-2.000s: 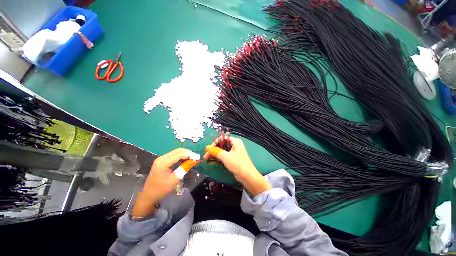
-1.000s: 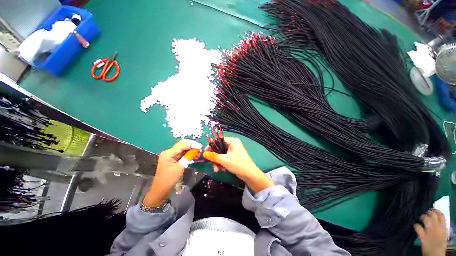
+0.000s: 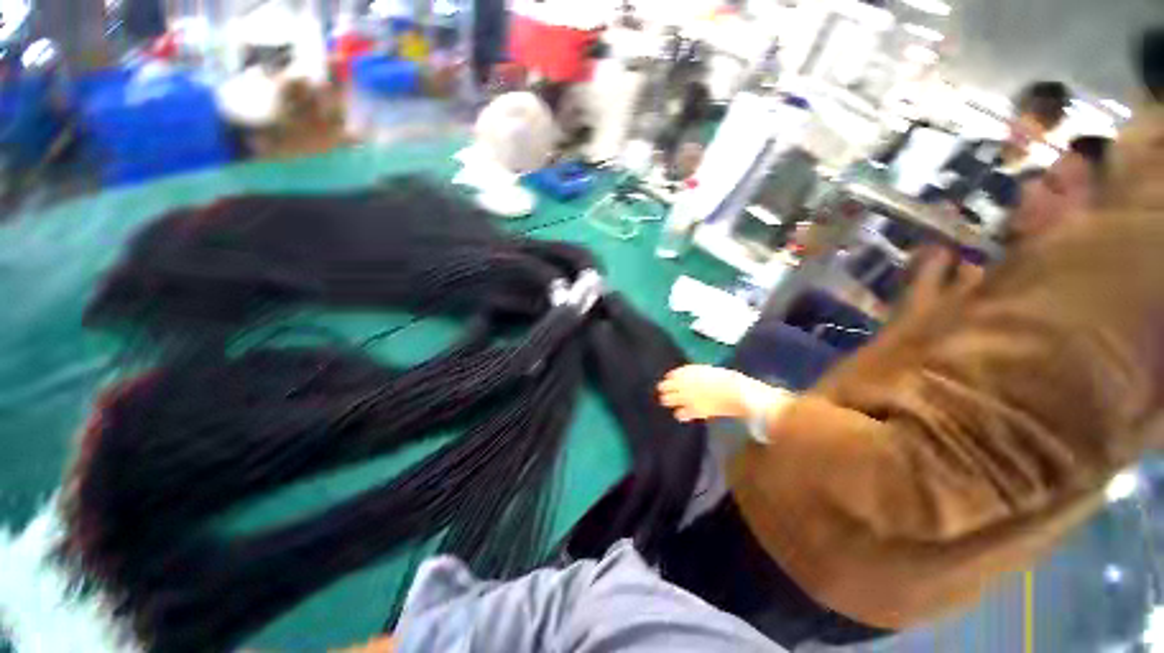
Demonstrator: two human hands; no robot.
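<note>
The view is blurred and turned to the right. A big bundle of black cables [image 3: 511,383] lies fanned out on the green table, with dull reddish wire ends at the left. A clear shiny tie [image 3: 577,292] holds the bundle near its middle. Part of the white pile of connector housings [image 3: 32,574] shows at the lower left edge. My right sleeve is at the bottom; only a sliver of my right hand [image 3: 370,645] shows at the picture's edge, its fingers cut off. My left hand is out of the picture.
A person in a brown jacket [image 3: 945,434] stands close at the right, one hand [image 3: 708,393] over the table edge by the cables. A white fan [image 3: 511,140], a blue tray [image 3: 566,179] and white paper [image 3: 715,309] are at the far side. Other people sit beyond.
The view has swung right, away from my hands and the scissors. The other person's hand, earlier at the lower right, now shows with the arm and body.
</note>
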